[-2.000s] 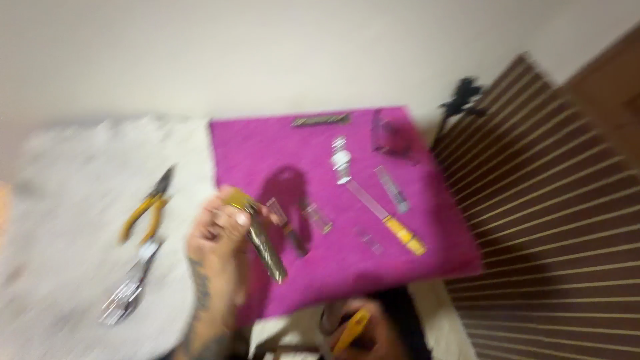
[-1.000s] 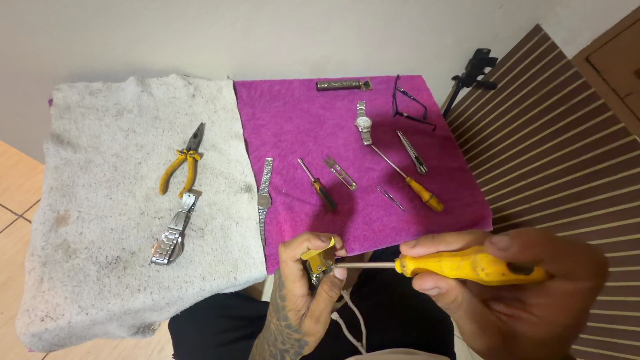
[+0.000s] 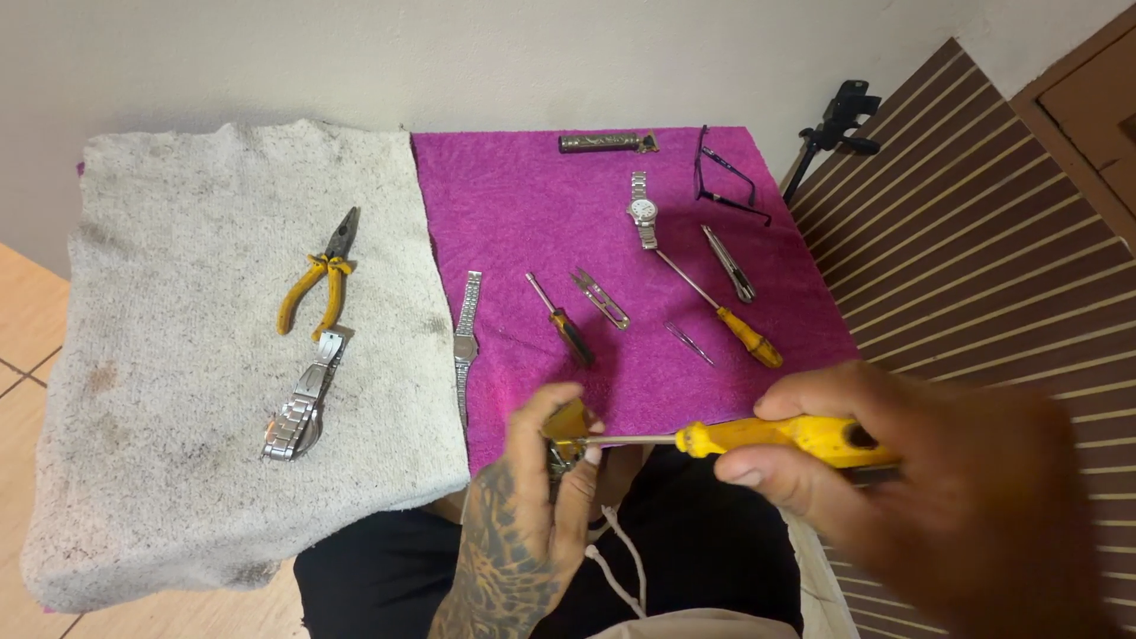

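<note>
My left hand [image 3: 532, 506] grips a small gold-coloured metal object [image 3: 568, 430], mostly hidden by the fingers; its exact kind I cannot tell. In my right hand [image 3: 923, 479] is a yellow-handled screwdriver [image 3: 772, 439], its shaft pointing left and its tip at the gold-coloured object. Beyond the hands, on the magenta towel, lie a small black and yellow screwdriver [image 3: 561, 324], thread snips [image 3: 601, 300], tweezers [image 3: 690, 343] and a second yellow-handled screwdriver [image 3: 747, 337]. A steel bracelet watch [image 3: 466, 346] lies along the seam between the two cloths.
On the grey-white cloth [image 3: 177, 311] are yellow-handled pliers [image 3: 324, 280] and a metal-band watch [image 3: 297, 413]. Farther back are a patterned hair trimmer [image 3: 603, 143], a white-dial watch [image 3: 642, 210], eyeglasses [image 3: 710, 191] and a snap-off knife [image 3: 729, 264]. A black phone holder [image 3: 843, 120] stands by the striped panel [image 3: 967, 293].
Two seconds ago the left hand held the gold-coloured object over the magenta towel; it is now at the near edge. The screwdriver's tip has been at the object since one second ago.
</note>
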